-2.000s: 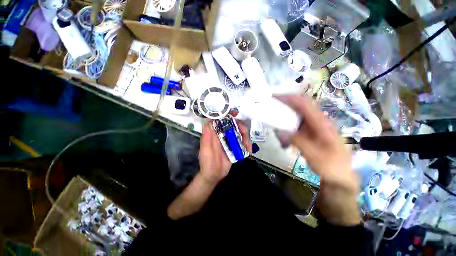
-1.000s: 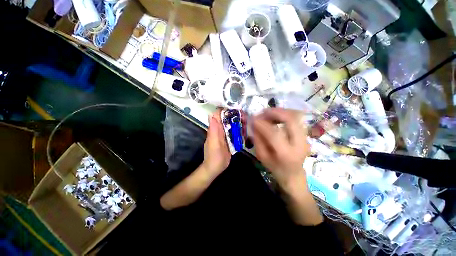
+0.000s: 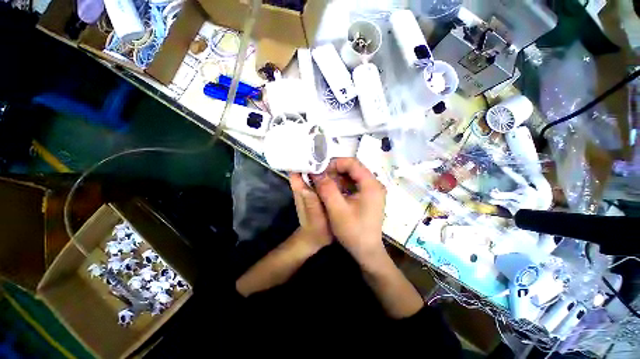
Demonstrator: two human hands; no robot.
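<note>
A white fan body (image 3: pixel 298 148) is held at the bench's near edge, its round head pointing away from me and turned sideways. My left hand (image 3: pixel 309 210) is closed around its handle from the left. My right hand (image 3: pixel 351 203) is on the handle from the right, its fingers bent against the part just below the head. The two hands touch and hide most of the handle, so the blue cell and the board inside do not show. Whether my right fingers hold a separate small part cannot be told.
Blue cells (image 3: pixel 231 91), fan bodies and covers (image 3: pixel 370 95) crowd the bench. A black electric screwdriver (image 3: pixel 568 228) hangs at right. A grey screw feeder (image 3: pixel 477 59) stands at the back. A floor carton (image 3: pixel 77 301) holds small white parts. A pale tube hangs across the left.
My right hand has come in from the right and closed on the handle. The fan head has turned from facing up to lying sideways, and the open handle with the blue cell is now covered.
</note>
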